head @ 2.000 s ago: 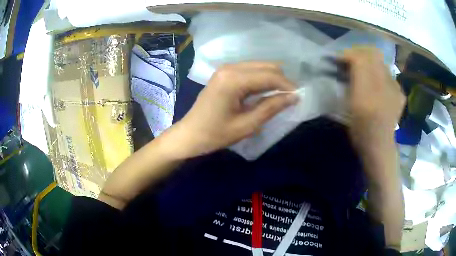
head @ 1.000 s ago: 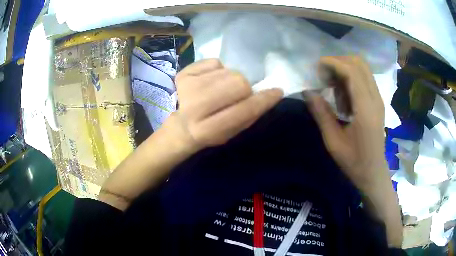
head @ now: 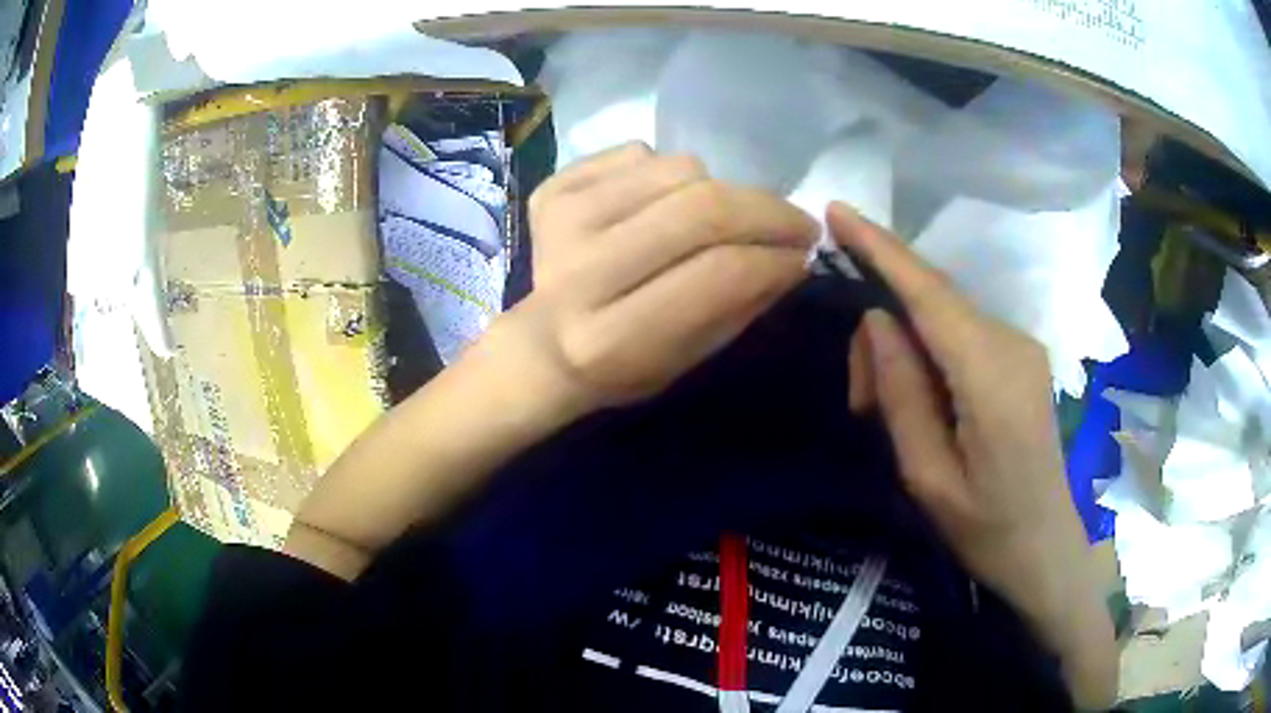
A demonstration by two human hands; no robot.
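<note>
My left hand [head: 655, 272] pinches the edge of a white cut piece [head: 853, 174] between thumb and fingertips, above my dark-clothed lap. My right hand [head: 962, 404] is just to the right, its index fingertip by the pinched edge. Small dark pointed blades, which look like thread snips [head: 841, 262], show at its fingers, close to the pinched cloth. Most of the snips is hidden in the hand. White cloth [head: 1004, 265] lies behind the hands, below the table edge.
The white machine table [head: 781, 11] runs across the top. A taped cardboard box [head: 258, 320] stands at left, with bundled greyish-white pieces [head: 443, 230] beside it. Loose white cloth [head: 1199, 474] and blue cloth [head: 1094, 460] lie at right. The green floor [head: 84, 474] shows at lower left.
Both hands were farther apart and blurred; now their fingertips meet at the cloth edge. The snips' blades now show at the pinched cloth. The white cloth behind has shifted.
</note>
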